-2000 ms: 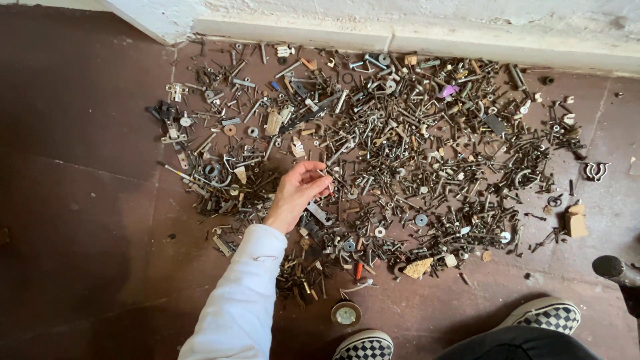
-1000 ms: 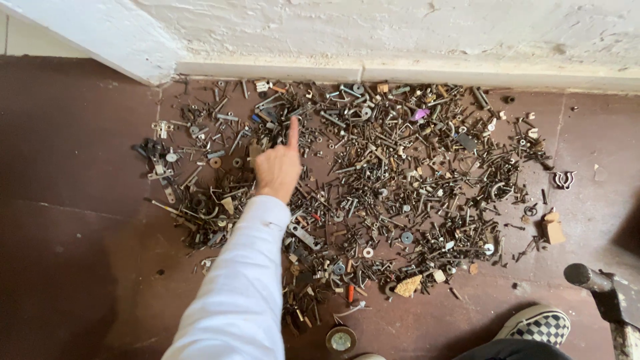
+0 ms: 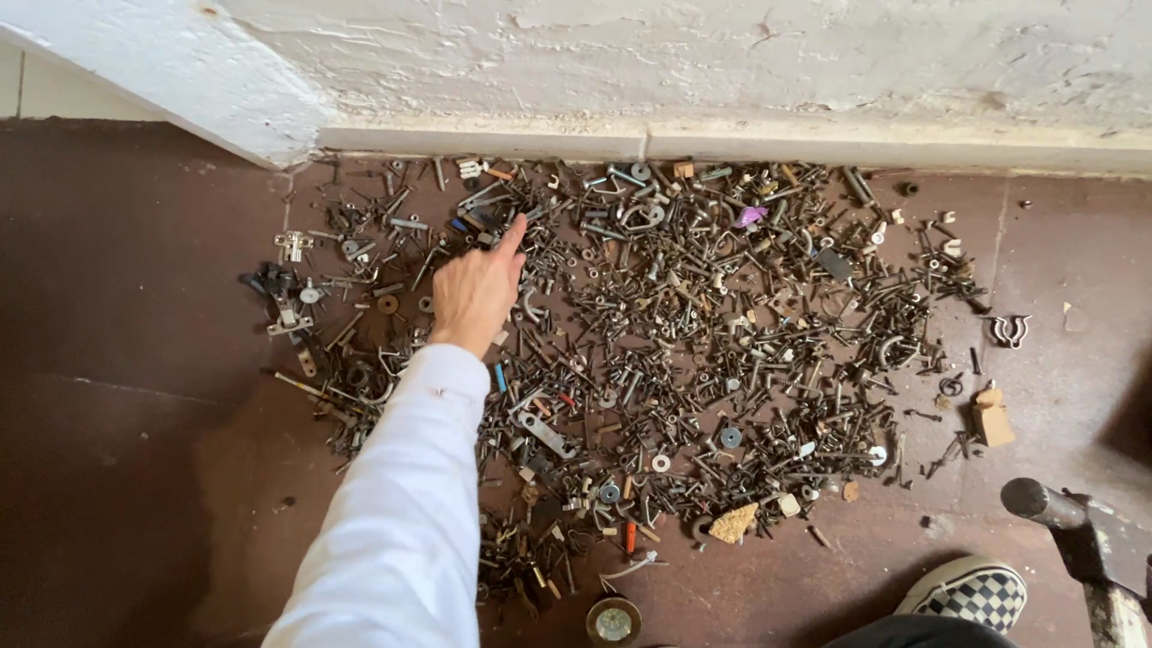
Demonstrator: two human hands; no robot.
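My left hand (image 3: 477, 292), in a white sleeve, reaches over the upper left part of a wide spread of screws, bolts, nuts and washers on the brown floor. Its index finger is extended and touches or hovers just over the screws; the other fingers are curled, and whether anything is under them is hidden. Near the fingertip lie dark metal pieces and a blue piece (image 3: 460, 225). Below the hand lies a flat metal plate with holes (image 3: 545, 436). A purple piece (image 3: 750, 216) lies to the right. My right hand is out of view.
A white wall with a baseboard (image 3: 486, 142) borders the pile at the back. A hammer (image 3: 1080, 531) is at the lower right, beside a checkered shoe (image 3: 972, 594). A round metal fitting (image 3: 614, 621) lies at the bottom; a tan block (image 3: 993, 420) lies right of the pile.
My left hand has moved from the middle of the pile to its upper left part, and the index finger has straightened. The view has shifted towards the wall.
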